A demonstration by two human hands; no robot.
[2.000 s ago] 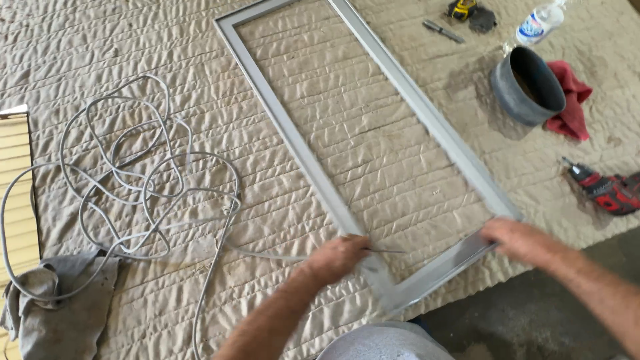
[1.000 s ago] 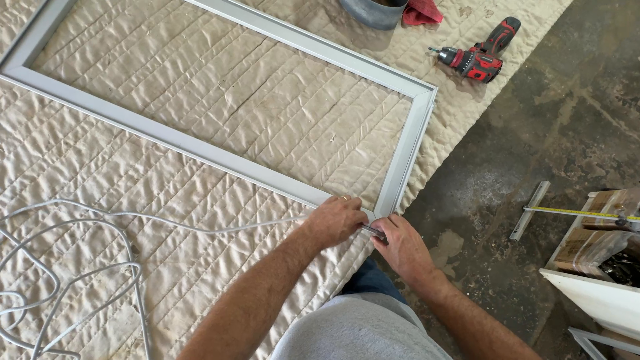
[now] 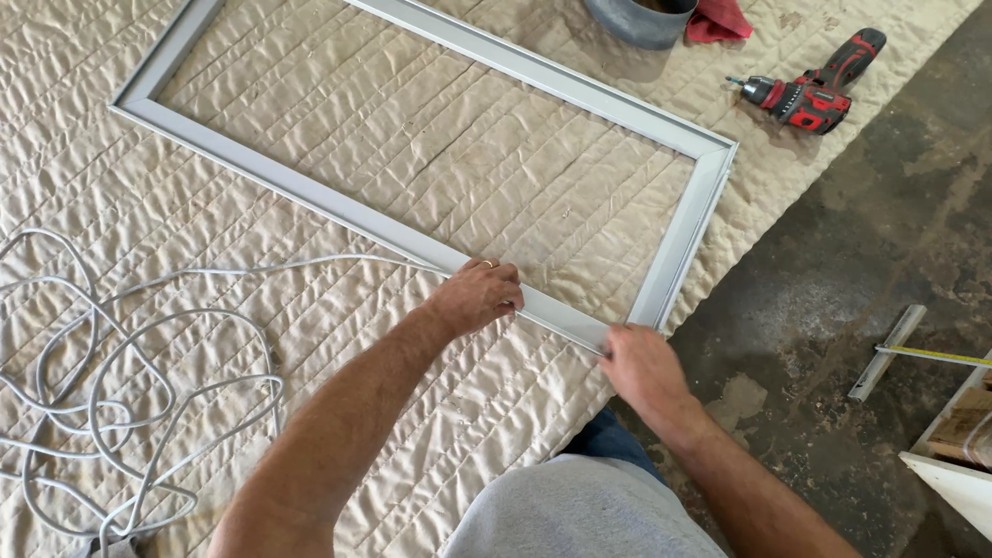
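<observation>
A rectangular light-grey metal frame [image 3: 542,74] with mitred corners lies on a quilted beige blanket [image 3: 349,178]. My left hand [image 3: 482,296], with a ring on one finger, is closed on a thin grey cord [image 3: 325,257] at the frame's near side. The cord runs from a loose tangle at the left up to this hand. My right hand [image 3: 642,360] presses on the frame's near right corner, its fingertips partly hidden; whether it holds anything cannot be seen.
A red and black cordless drill [image 3: 806,101] lies near the blanket's right edge. Behind stand a grey round container [image 3: 647,27] and a red cloth [image 3: 719,19]. On the concrete floor lies a metal strip [image 3: 887,353] beside a yellow tape measure [image 3: 942,356].
My left hand has moved left along the frame's near side, away from my right hand, which remains at the corner. Two seconds ago the hands were wide apart at the frame's end. The view has turned.
</observation>
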